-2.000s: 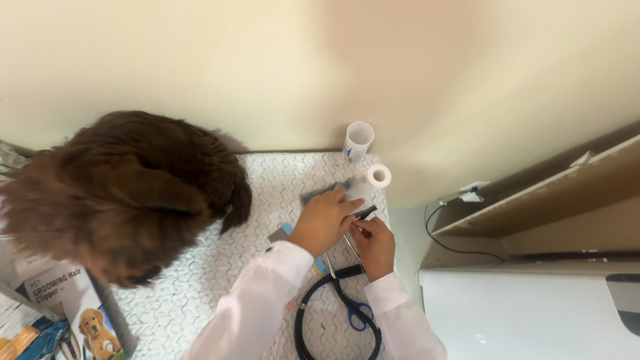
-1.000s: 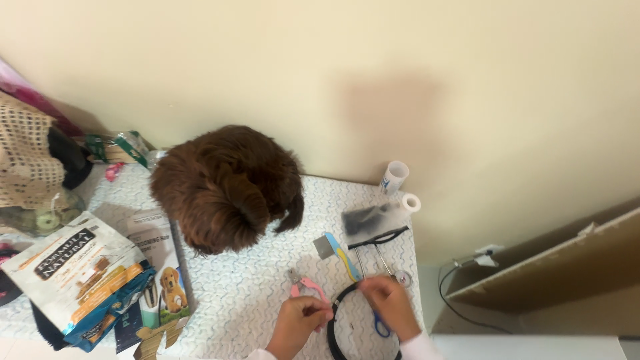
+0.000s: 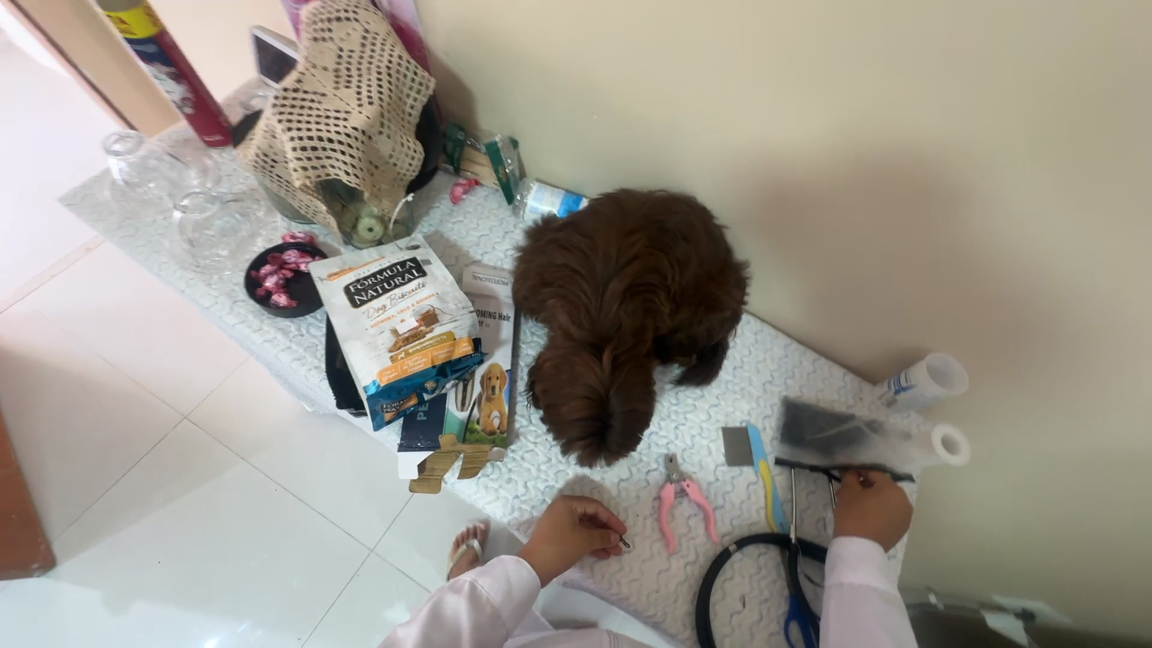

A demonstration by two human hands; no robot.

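My left hand pinches a tiny dark object between thumb and fingertips at the front edge of the covered table. My right hand rests by a thin black strip, its fingers curled over it; whether it grips the strip cannot be told. Behind the strip lies a clear roll-shaped packet with dark contents. Between my hands are pink-handled pet nail clippers and a blue and yellow flea comb. A stethoscope and blue-handled scissors lie beside my right forearm. A brown long-haired dog sits behind, head lowered.
A dog biscuit bag lies over a grooming clipper box. Further left are a black dish of wrapped sweets, glass jars, a crocheted cloth and a spray can. A white cup stands by the wall.
My hands, close together one second ago, are now apart, the right one up by the black strip. The view has swung left, showing more of the table and floor.
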